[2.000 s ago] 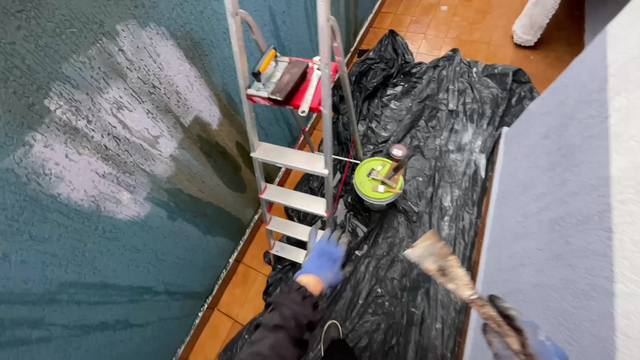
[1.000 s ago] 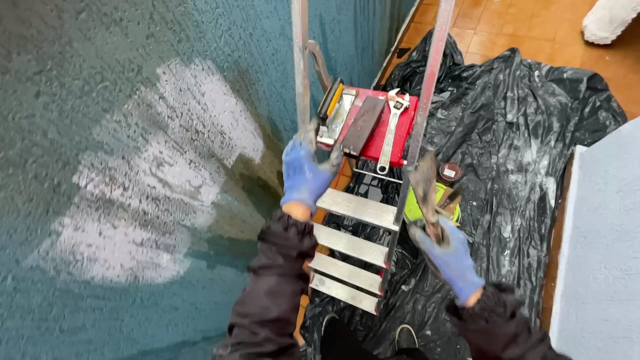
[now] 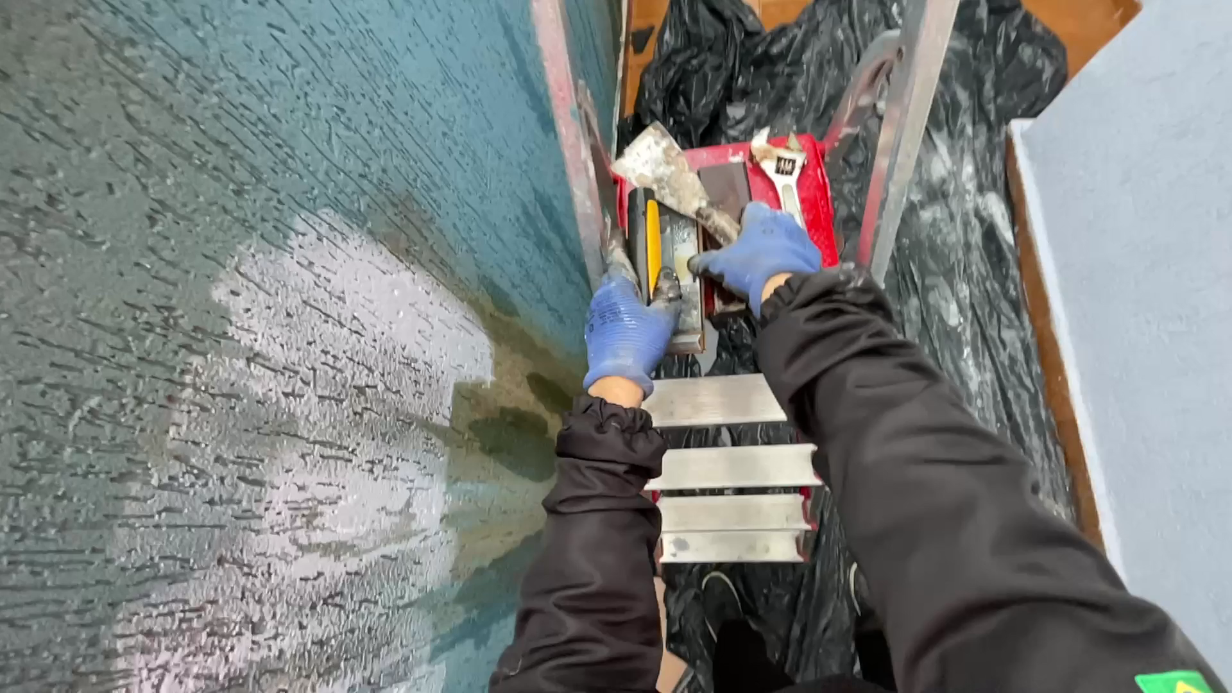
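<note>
My right hand (image 3: 767,252), in a blue coated glove, grips the handle of a stained putty knife (image 3: 664,170) whose wide blade points up and left. The knife lies across the red top platform (image 3: 816,202) of an aluminium stepladder. My left hand (image 3: 628,322), also gloved, is at the platform's left edge, beside a steel trowel (image 3: 685,279) with a yellow and black handle; its fingers are partly curled, and whether they hold the trowel or the ladder rail cannot be told. A dark flat block (image 3: 724,188) and an adjustable wrench (image 3: 784,173) lie on the platform.
Ladder treads (image 3: 729,467) descend toward my shoes. Wrinkled black plastic sheeting (image 3: 948,318) covers the floor beneath. A wet, textured blue-green wall (image 3: 500,164) with a pale bare patch stands close on the left, and a light grey wall (image 3: 1145,241) on the right.
My right hand has brought the putty knife from beside the ladder onto the platform. My left hand has moved along the platform's left side. The view has shifted closer over the ladder.
</note>
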